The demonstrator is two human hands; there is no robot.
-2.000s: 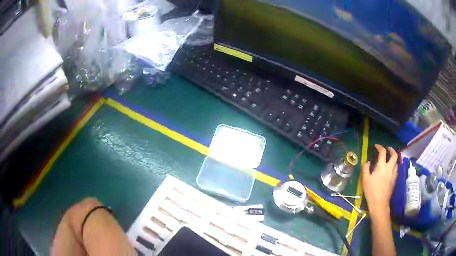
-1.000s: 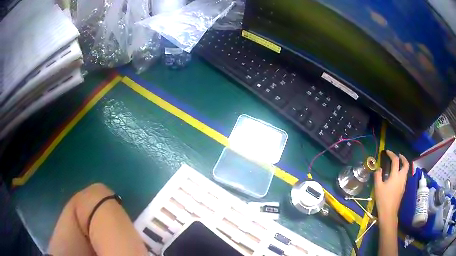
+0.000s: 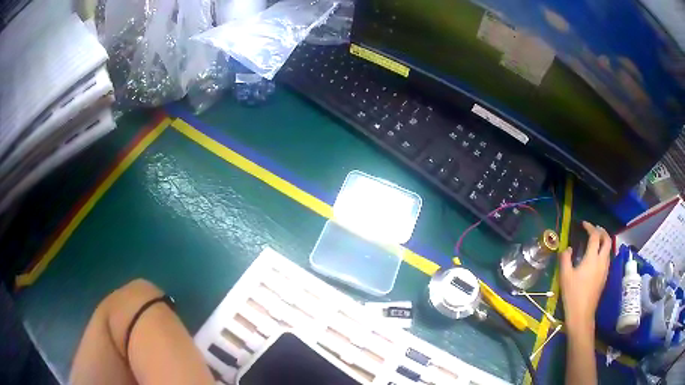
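My right hand [image 3: 588, 274] rests on a black computer mouse [image 3: 578, 247], mostly hidden under its fingers, right of the yellow tape. My left wrist [image 3: 143, 331], with a black band, is bent at the lower left; its fingers cannot be made out. The monitor [image 3: 518, 83] shows a picture with a faint pale window. A white slotted parts tray [image 3: 263, 282] holds small dark modules [image 3: 419, 356]. A phone [image 3: 289, 366] lies on it. A silver round fixture [image 3: 455, 293] stands beside a yellow pen tool [image 3: 502, 307].
A keyboard [image 3: 420, 139] lies below the monitor. An open clear box [image 3: 357, 256] is mid-mat. A metal cylinder [image 3: 523, 265] with thin wires and crossed swabs [image 3: 542, 306] stand near my right hand. A blue bin [image 3: 612, 301] is at right; plastic bags [image 3: 263, 37] and stacked sheets [image 3: 52, 98] are at left.
The view has shifted, moving the bench things within the picture. A pale window now shows on the monitor. My right hand stays at the mouse and my left wrist stays bent.
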